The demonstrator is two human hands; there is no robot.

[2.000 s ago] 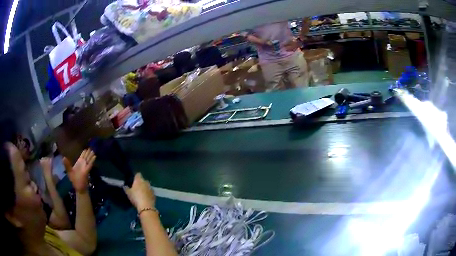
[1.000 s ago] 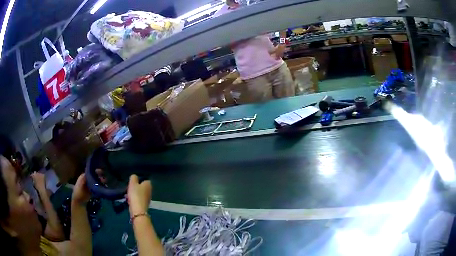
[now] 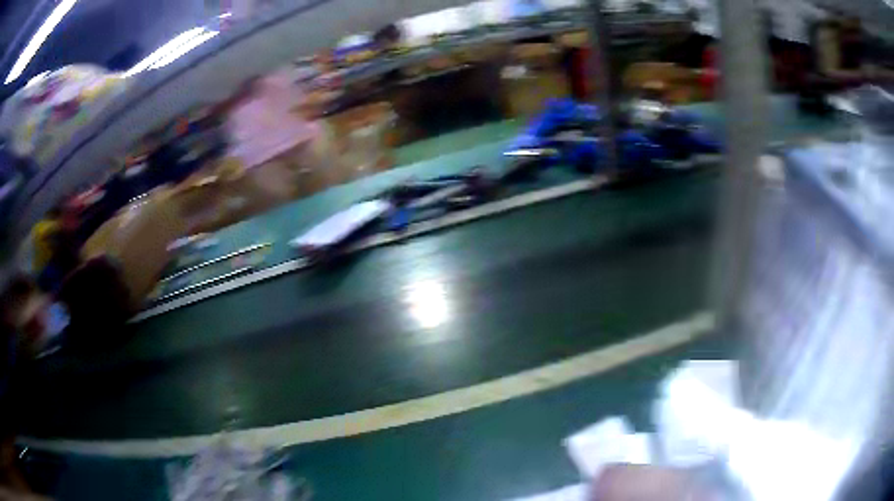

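Observation:
The frame is blurred. What looks like my right hand [image 3: 647,483] is a small skin-toned patch at the bottom edge, mostly cut off. It is beside bright white paper sheets [image 3: 701,406] on the near green bench. Its fingers and any grip cannot be made out. My left hand is not in view. A tall stack of pale boxes [image 3: 823,294] stands at the right, beyond the sheets. A tangled heap of pale cables [image 3: 233,470] lies at the bottom left.
The green conveyor belt [image 3: 510,284] crosses the view. Beyond it are a white-topped flat item [image 3: 343,224], dark parts [image 3: 441,196], a blue heap [image 3: 564,127] and a thin frame [image 3: 211,266]. A metal post [image 3: 737,176] stands before the boxes. A person in pink [image 3: 270,122] is behind.
The view has swung right, so the belt items sit further left. The box stack, post and white sheets have come into view. The neighbouring worker's raised hands and dark item have left it.

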